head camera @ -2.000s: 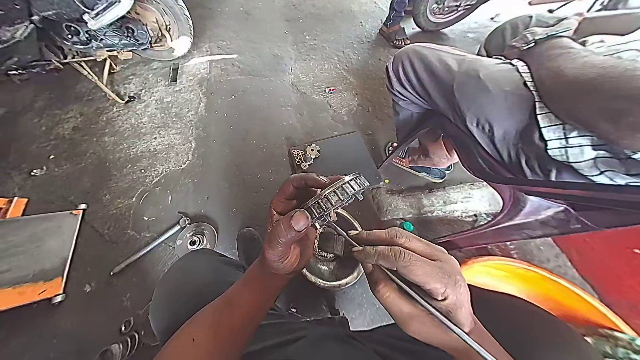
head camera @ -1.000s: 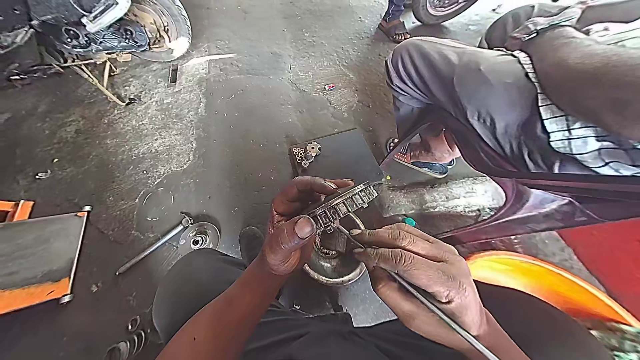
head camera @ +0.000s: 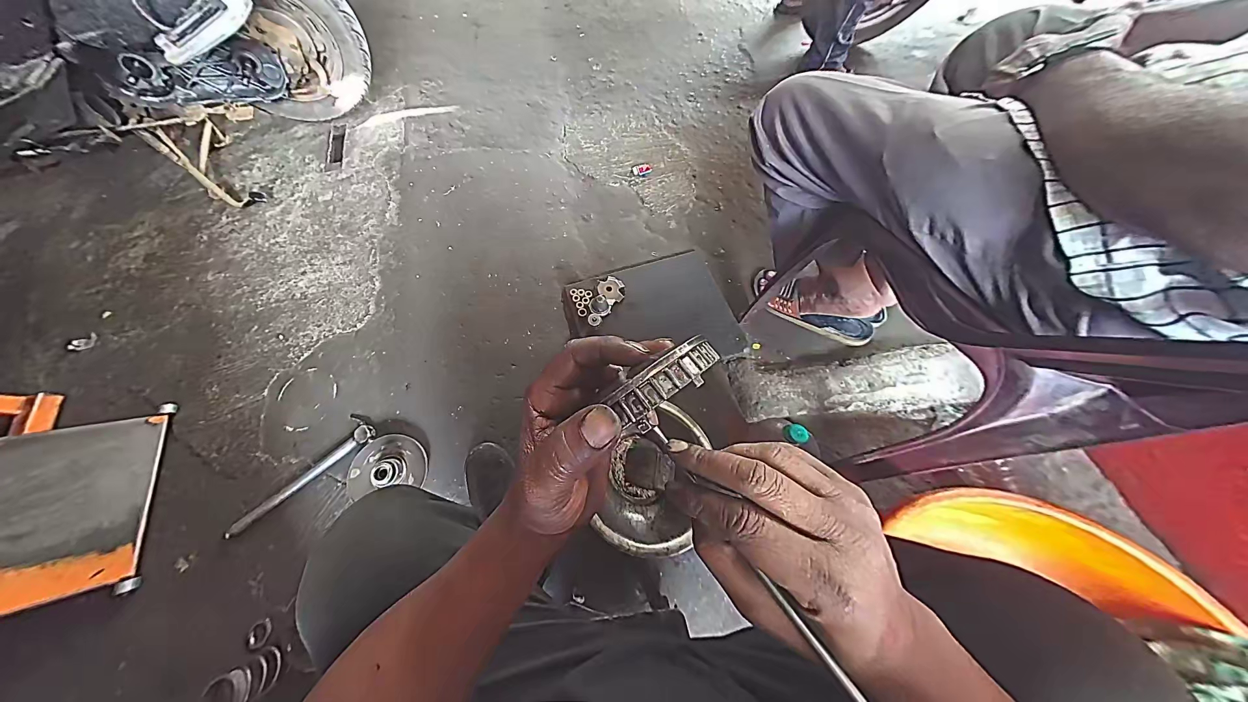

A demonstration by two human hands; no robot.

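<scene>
Held in my left hand [head camera: 575,434] is a round slotted metal part [head camera: 668,380], tilted, with its toothed or finned rim facing me; its exact kind I cannot tell. My right hand [head camera: 799,531] grips a thin metal rod [head camera: 795,609] like a pencil, its tip touching or close to the lower edge of the slotted part. Below both hands stands a round metal bowl-like part [head camera: 639,541] with a ring inside, partly covered by my fingers. Beyond my left hand, a dark flat board [head camera: 673,297] on the floor bears small washers [head camera: 581,300] and a toothed metal piece [head camera: 610,290].
At left lie a metal bar [head camera: 297,483], a round metal disc [head camera: 388,468] and an orange-edged panel [head camera: 78,507]. Metal rings [head camera: 255,668] are at lower left, a motorcycle [head camera: 234,58] at upper left. A seated person [head camera: 907,175] is at right, above an orange basin [head camera: 1053,546].
The slotted part has turned and tilted slightly in my left hand. My right hand keeps hold of the rod, whose tip stays near the part.
</scene>
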